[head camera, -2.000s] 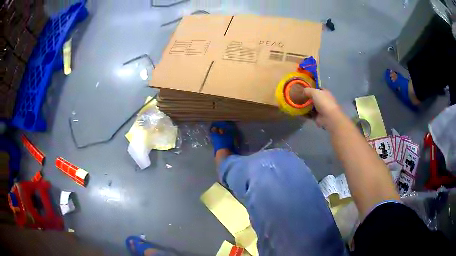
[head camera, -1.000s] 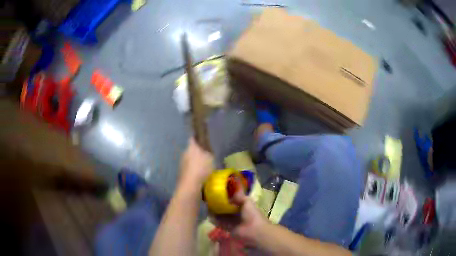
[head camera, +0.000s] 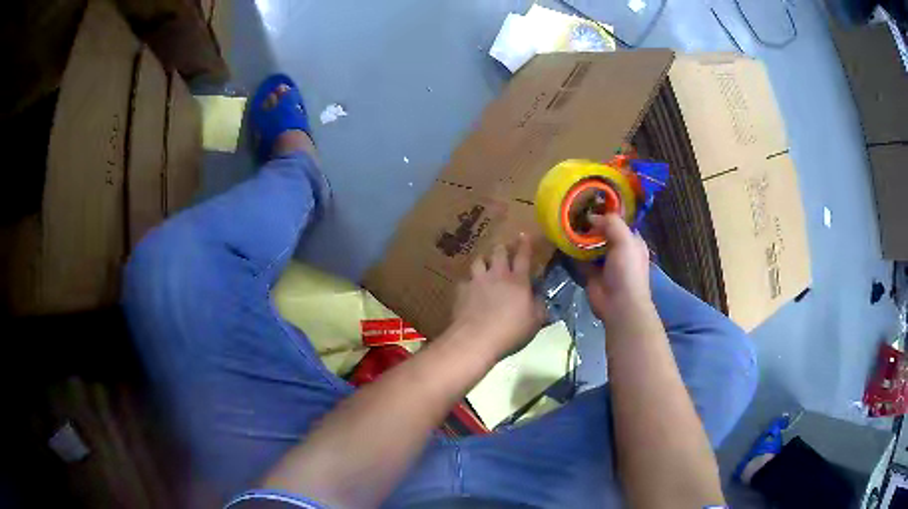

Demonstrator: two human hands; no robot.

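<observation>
A brown carton (head camera: 478, 179) with dark print lies slanted between the knees, in front of the flat carton stack (head camera: 757, 189). My left hand (head camera: 498, 303) rests on its near part with the fingers spread; the hand's underside is hidden. My right hand (head camera: 619, 273) is shut on the tape dispenser, fingers in the core of its yellow tape roll (head camera: 558, 204). The dispenser's blue and orange end (head camera: 647, 184) points right, over the carton's right edge. A red label (head camera: 388, 332) on pale backing paper (head camera: 319, 308) lies below the carton.
Stacked made-up cartons (head camera: 90, 159) stand at the left. Scrap paper and film (head camera: 548, 38) and dark strapping (head camera: 772, 35) lie on the floor at the top. A red stool part (head camera: 383, 366) shows between the legs. Another person's blue slipper (head camera: 767, 442) is at the lower right.
The view has turned. The carton, seen edge-on in my left hand a second ago, now shows its printed face between the knees. My right hand has moved up and right with the dispenser.
</observation>
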